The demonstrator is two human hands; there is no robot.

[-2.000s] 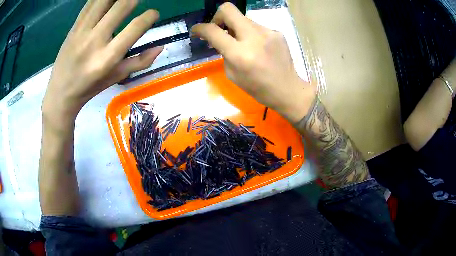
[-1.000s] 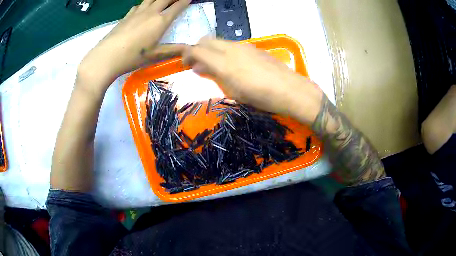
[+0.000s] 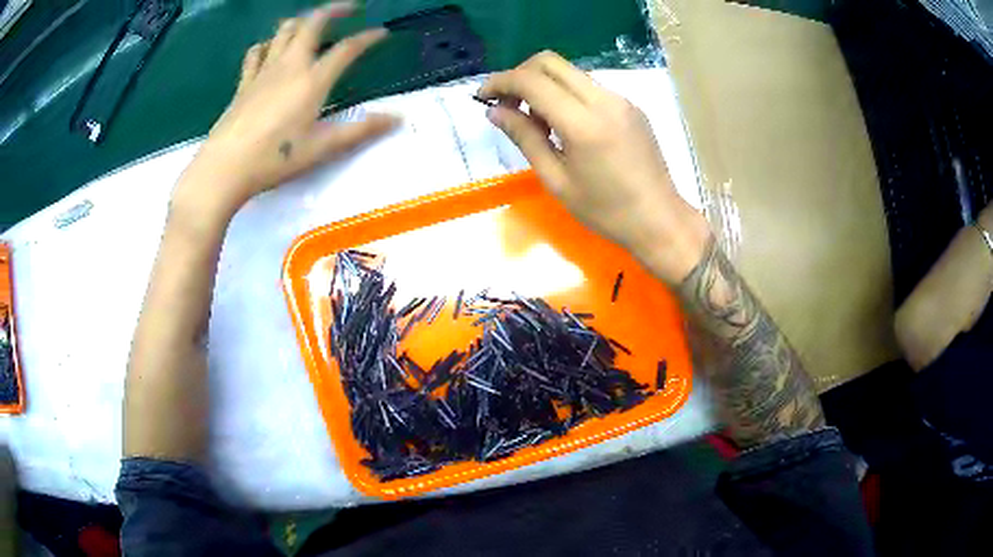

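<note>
My left hand point(image 3: 285, 131) is over the white bench cover's far edge, fingers spread and slightly blurred, holding nothing. My right hand point(image 3: 593, 141) is above the tray's far edge, with thumb and index finger pinching a tiny black strip point(image 3: 481, 100). The orange tray point(image 3: 490, 463) lies close to my body with a heap of loose black strips point(image 3: 512, 364) in it. A black phone middle frame point(image 3: 451, 46) lies on the green belt beyond my hands. Its left part is hard to make out near my left fingertips.
Another black frame point(image 3: 129, 54) lies on the green belt point(image 3: 218, 54) at the upper left. A tan cardboard sheet point(image 3: 789, 196) is on the right, beside a dark mass and a person's forearm point(image 3: 947, 299). Part of a second orange tray point(image 3: 7, 326) shows at far left.
The phone frame has gone from the white surface under my hands to the green belt. My left hand has opened away from my right hand. My right hand has lifted off the tray area, holding a strip.
</note>
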